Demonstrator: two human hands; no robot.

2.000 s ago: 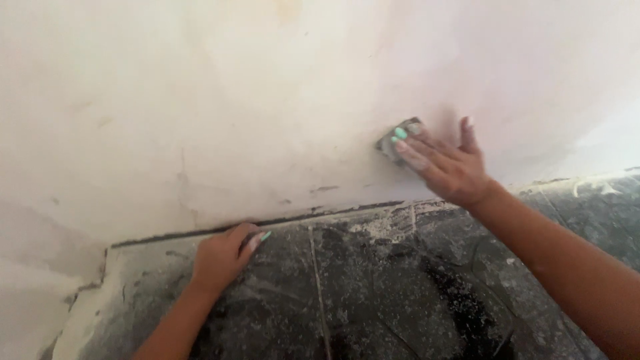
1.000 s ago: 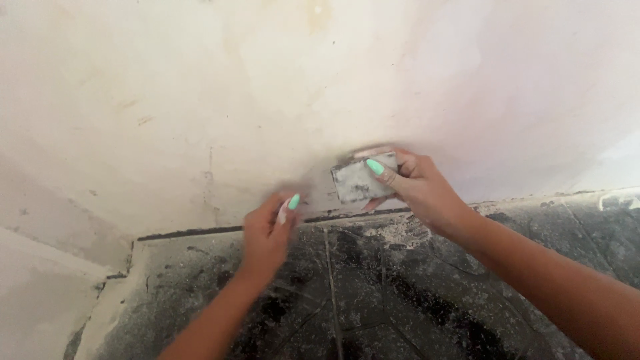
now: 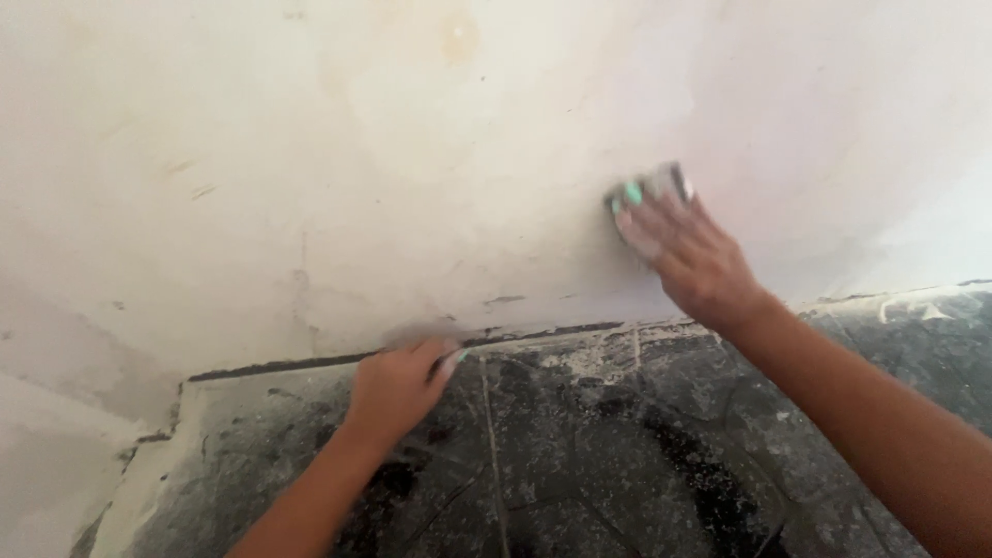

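My right hand presses a small grey sanding block or pad flat against the pale plastered wall; motion blurs both, and the fingers lie over the pad. Lower and to the left, my left hand is curled at the foot of the wall, by the dark gap where wall and floor meet. Its fingertips are blurred, and whether something is between them is not clear.
Dark grey floor tiles with white dust and light joints run along the wall. At the left, a second wall meets the first in a corner with rough, cracked edges. Pale filler or plaster smears lie along the right floor edge.
One second ago the pad was held off flat near my left hand, its face showing; now my right hand has it on the wall, further up and right. My left hand has moved slightly lower.
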